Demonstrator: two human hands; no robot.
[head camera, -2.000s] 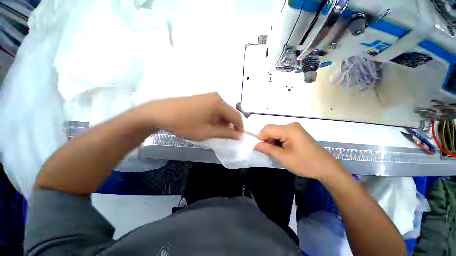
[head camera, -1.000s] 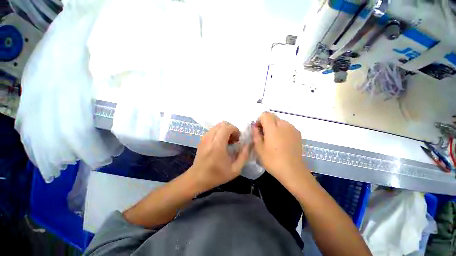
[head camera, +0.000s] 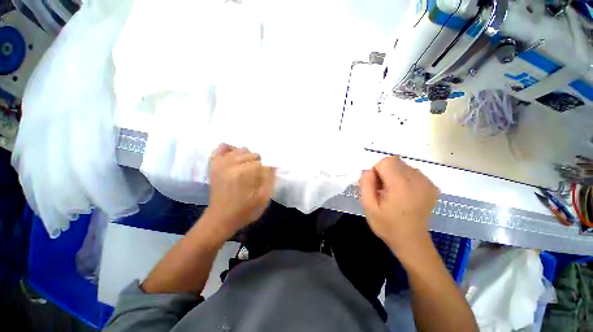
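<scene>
A sheer white garment panel (head camera: 312, 188) is stretched between my two hands over the ruler-marked front edge of the table, its lower part hanging in a point. My left hand (head camera: 240, 185) is closed in a fist on the panel's left end. My right hand (head camera: 398, 194) is closed on its right end. The fingertips of both hands are mostly hidden. The cloth merges with the bright white table, so its far edge cannot be made out.
The sewing machine (head camera: 481, 58) stands upper right, with a lilac-white thread tangle (head camera: 492, 111) on its bed. Thread snips (head camera: 554, 206) lie at the right end. A large white garment pile (head camera: 71, 123) hangs off the left. White cut pieces (head camera: 504, 285) sit below right in a blue crate (head camera: 455, 255).
My hands were close together on the bunched cloth. They have moved apart, left hand leftward and right hand rightward, and the cloth is now spread between them.
</scene>
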